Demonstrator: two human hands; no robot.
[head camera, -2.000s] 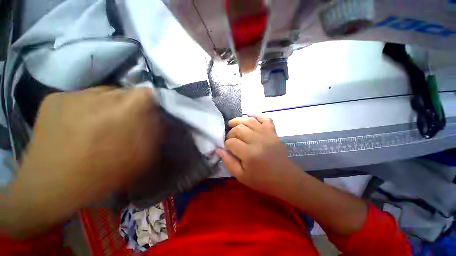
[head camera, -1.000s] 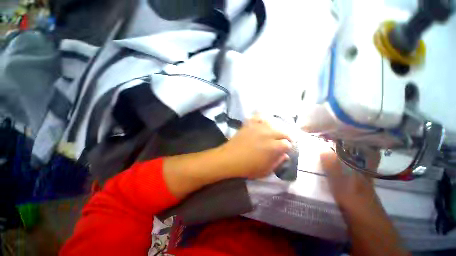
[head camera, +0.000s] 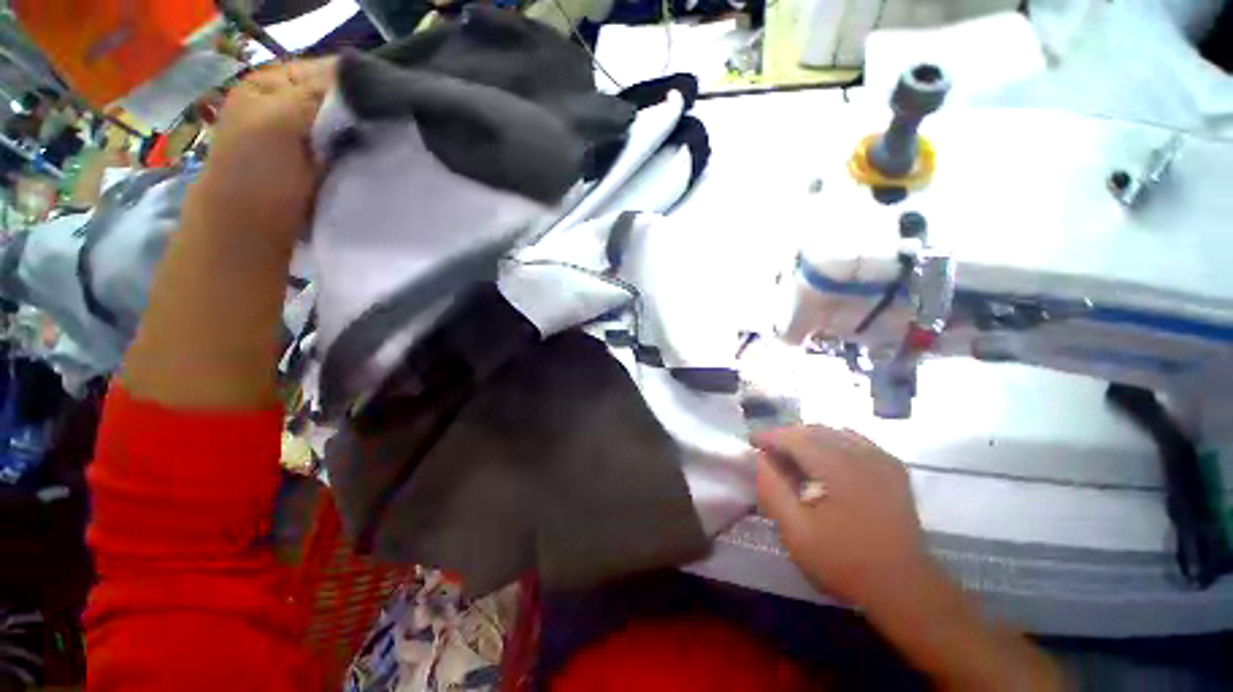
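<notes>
A garment piece (head camera: 541, 460) of white and dark grey cloth is bunched left of the needle and hangs over the table's front edge. My left hand (head camera: 271, 129) is raised at the upper left, shut on the dark and white cloth and lifting it. My right hand (head camera: 838, 507) is at the front of the machine bed, just below the needle area, its fingers on the cloth's right end. The sewing machine head (head camera: 865, 298) stands over the bed. Bright light washes out the needle and presser foot.
A ruler strip (head camera: 1001, 561) runs along the table's front edge. Black-handled scissors (head camera: 1190, 514) lie at the right. A red crate (head camera: 325, 581) with fabric scraps (head camera: 433, 635) is below left. More pale cloth (head camera: 129, 257) lies at far left. An orange object (head camera: 115, 47) is at the top left.
The view has shifted, showing more of the machine's left end. My left hand has moved from the needle area to the upper left, lifting cloth. My right hand is now on the cloth's end.
</notes>
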